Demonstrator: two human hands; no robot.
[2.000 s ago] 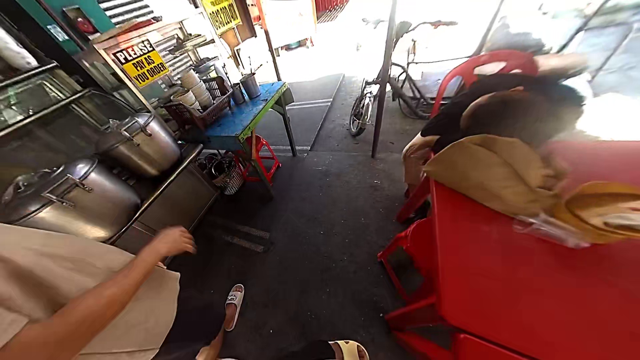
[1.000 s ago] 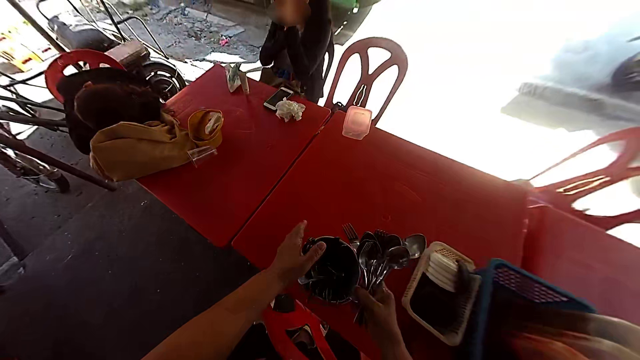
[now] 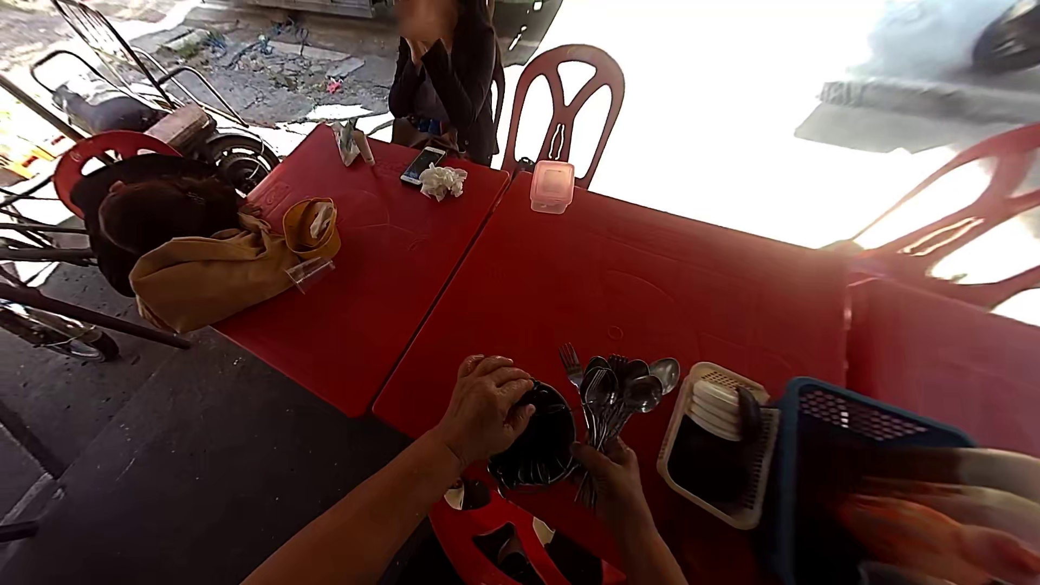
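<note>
A bunch of metal spoons and forks [image 3: 621,390] fans out above my right hand [image 3: 611,471], which grips their handles over the red table. Just left of it, a dark round container [image 3: 538,439] stands near the table's edge; what lies inside is hard to make out. My left hand [image 3: 487,406] rests at the container's upper left rim, its fingers slightly spread. Right of the cutlery is a cream plastic basket [image 3: 668,455] holding white pieces and a dark object.
A blue plastic basket [image 3: 784,479] stands at the right. Across the red table [image 3: 682,276] are a pink-lidded container [image 3: 552,183], crumpled tissue [image 3: 443,182], a phone [image 3: 422,165] and a tan bag [image 3: 211,276]. Two people sit at the left and far side. A red chair [image 3: 496,536] is close below.
The view has swung from the pots and floor to the red table. My right hand and the cutlery it holds show from one second ago; my left hand has come onto the dark container's rim.
</note>
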